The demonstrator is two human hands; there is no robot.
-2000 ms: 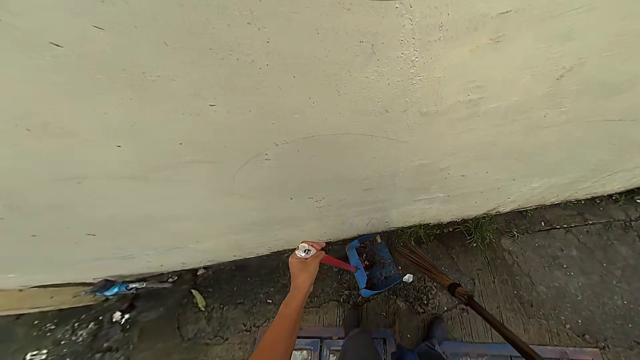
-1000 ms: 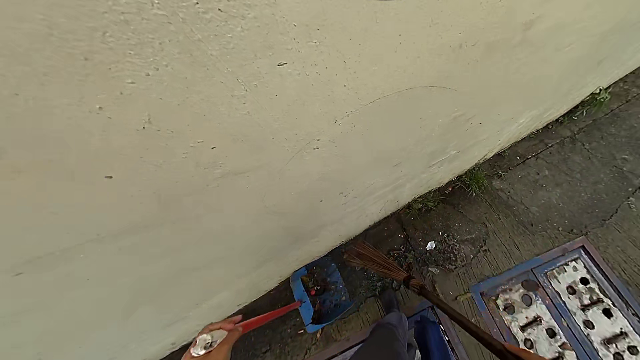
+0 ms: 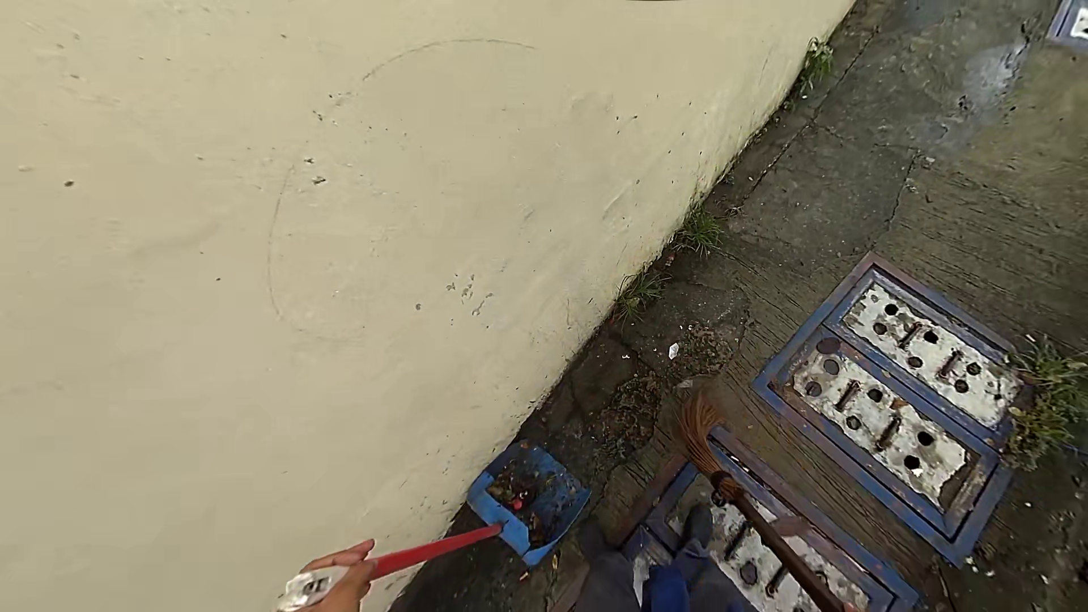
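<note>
At the lower middle, my left hand (image 3: pixel 342 582) grips the red handle (image 3: pixel 438 550) of a blue dustpan (image 3: pixel 561 501), which lies by the foot of the wall with leaves and dirt in it. A stick broom (image 3: pixel 701 425) with brown bristles slants down to the right, its bristles over the edge of a metal-framed drain cover. The broom's long handle (image 3: pixel 786 552) runs to the bottom edge, where only a sliver of my right hand (image 3: pixel 848 607) shows around it. A heap of dirt and leaves (image 3: pixel 629 416) lies between dustpan and bristles.
A cream wall (image 3: pixel 340 255) fills the left side. Grass tufts (image 3: pixel 699 229) grow along its base. Blue-framed drain covers with holes (image 3: pixel 888 408) sit in the cracked concrete at right and under my feet (image 3: pixel 699 525). A white scrap (image 3: pixel 673 350) lies near the dirt.
The view has turned a lot toward the right, bringing the drain covers in. The bristles, close to the dustpan before, are now farther from it.
</note>
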